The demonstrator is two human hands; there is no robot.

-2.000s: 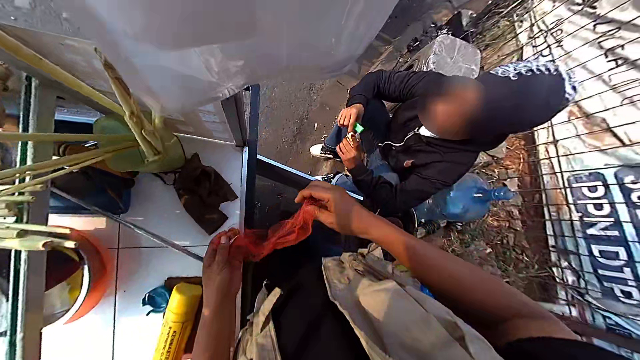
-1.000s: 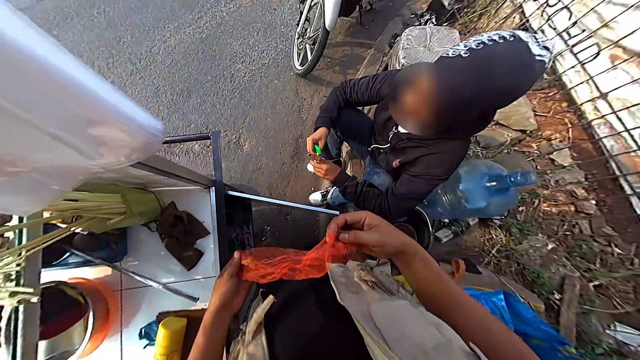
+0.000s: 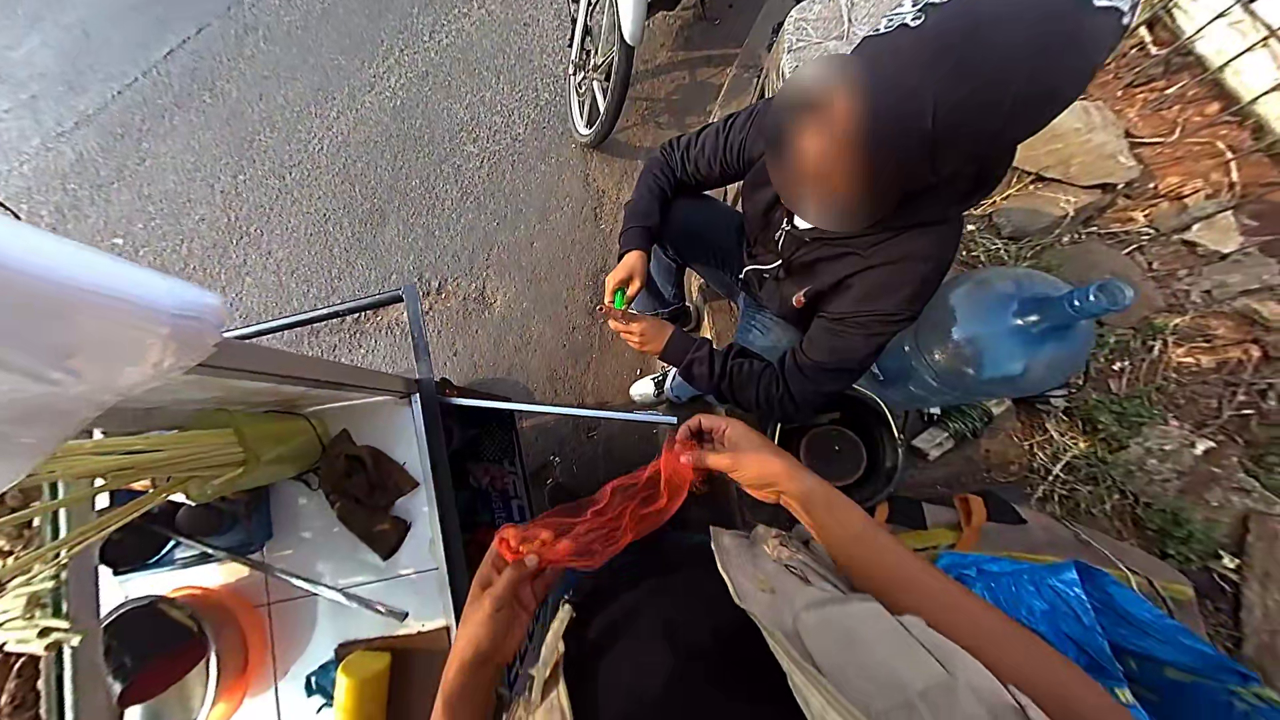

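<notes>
A red mesh net (image 3: 610, 510) is stretched between my two hands, low in the middle of the view. My left hand (image 3: 510, 595) pinches its lower left end, and my right hand (image 3: 735, 455) grips the upper right end. Beneath the net lie dark cloth and a pale beige cloth (image 3: 830, 630). Just beyond my right hand a thin metal bar (image 3: 560, 408) sticks out from the cart's frame.
A seated co-worker in a dark hoodie (image 3: 870, 260) holds a small green item (image 3: 620, 298). Nearby are a large blue water bottle (image 3: 990, 335), a black bucket (image 3: 885, 480) and blue plastic (image 3: 1090, 620). Left, a tiled cart top (image 3: 340, 530) bears an orange-rimmed pot (image 3: 235, 640) and a yellow container (image 3: 362, 685).
Between my hands the net has gone from bunched to drawn out longer, with my hands farther apart. The view has shifted, bringing more road and a motorbike wheel into sight.
</notes>
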